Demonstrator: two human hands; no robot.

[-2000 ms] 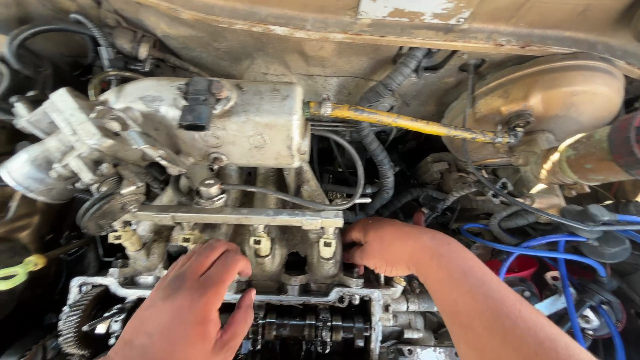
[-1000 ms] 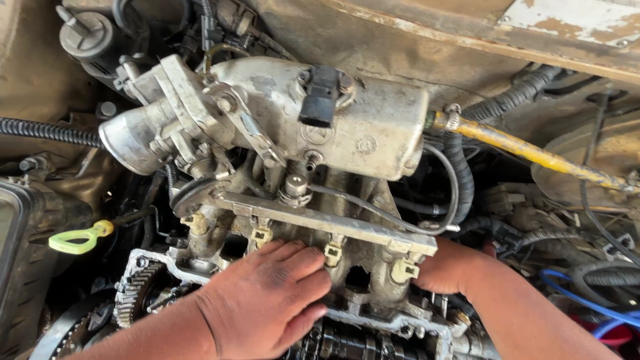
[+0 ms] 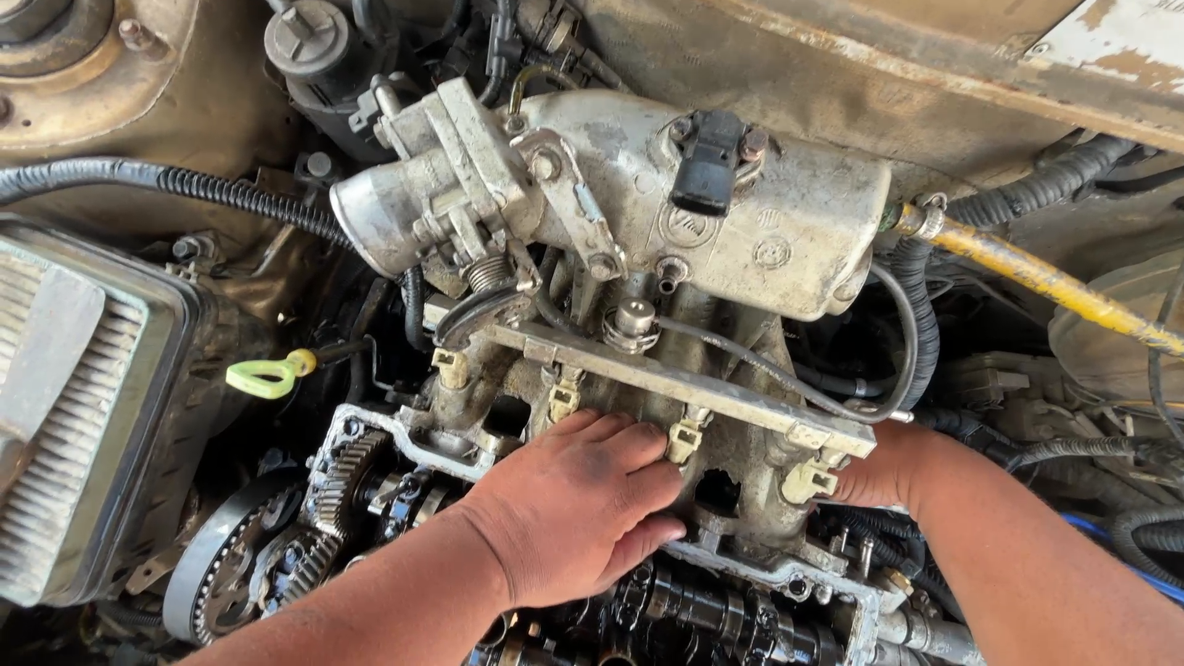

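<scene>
My left hand lies palm down on the lower runners of a cast aluminium intake manifold, between two fuel injectors, one of them the injector beside its fingertips. My right hand reaches behind the right end of the metal fuel rail, near the end injector; its fingers are hidden, so what they touch cannot be told. The throttle body sits at the manifold's left. Below my left hand lies the open cylinder head with its oily camshaft.
At left are an air filter in its housing, a toothed timing belt, gears and a yellow-green dipstick handle. A yellow hose runs right from the manifold. Corrugated black conduit passes behind the right forearm.
The view has shifted left, bringing the air filter into sight. My left hand's fingers have drawn closer together than two seconds ago. My right hand remains by the manifold's right end, now more hidden.
</scene>
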